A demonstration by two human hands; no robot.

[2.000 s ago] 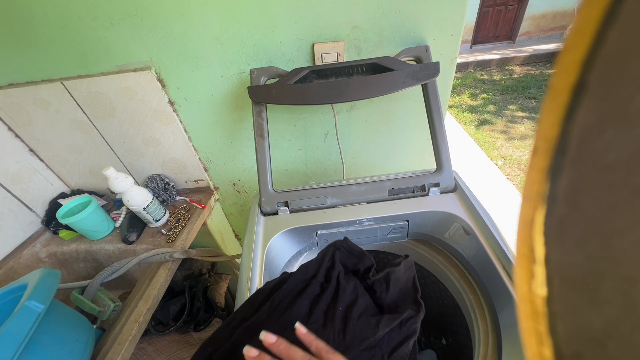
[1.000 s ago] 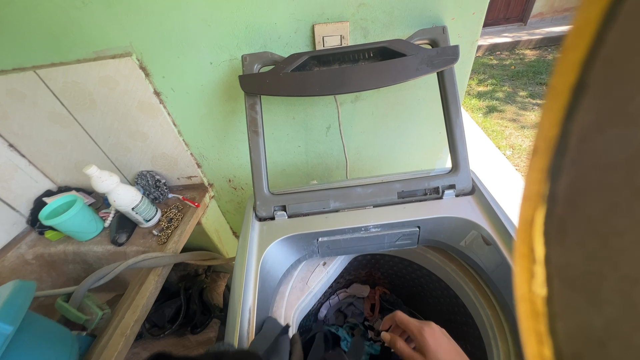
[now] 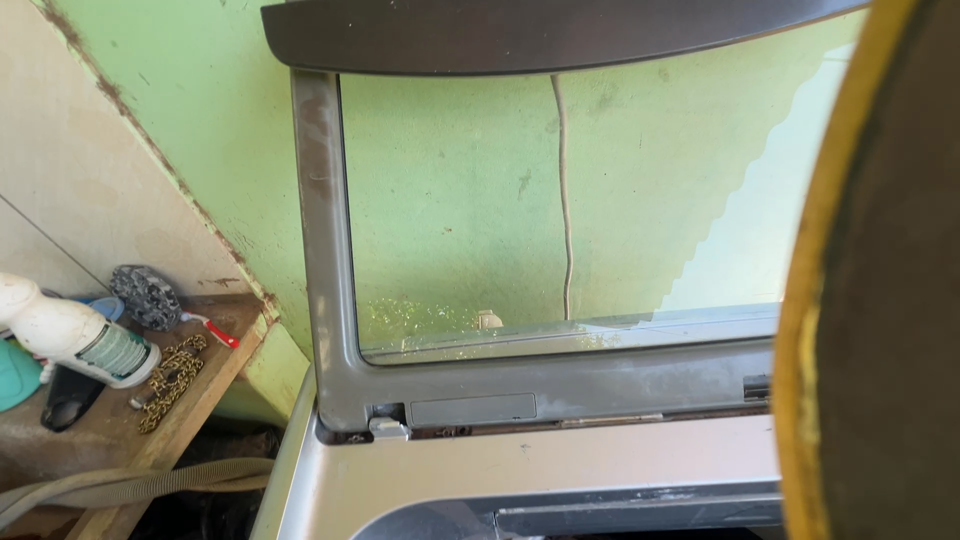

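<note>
Neither of my hands shows in the head view. The top-loading washing machine [image 3: 570,457] fills the lower middle, with only the back of its top and the rear edge of its opening in sight. Its glass lid [image 3: 450,195] stands raised against the green wall, framed in grey plastic with a dark handle bar [image 3: 525,37] across the top. The drum and whatever lies in it are below the frame.
On the ledge [image 3: 214,375] at left lie a white bottle [image 3: 75,330], a teal container [image 3: 15,375], a scrubber [image 3: 146,296], a chain [image 3: 171,382] and a red-and-white brush [image 3: 214,328]. Corrugated hoses [image 3: 180,480] run below. A dark, yellow-edged thing [image 3: 885,300] blocks the right side.
Black cloth was over the machine's opening with a hand on it, then a hand was over clothes in the drum. Now no hand shows, and the view has moved closer to the lid.
</note>
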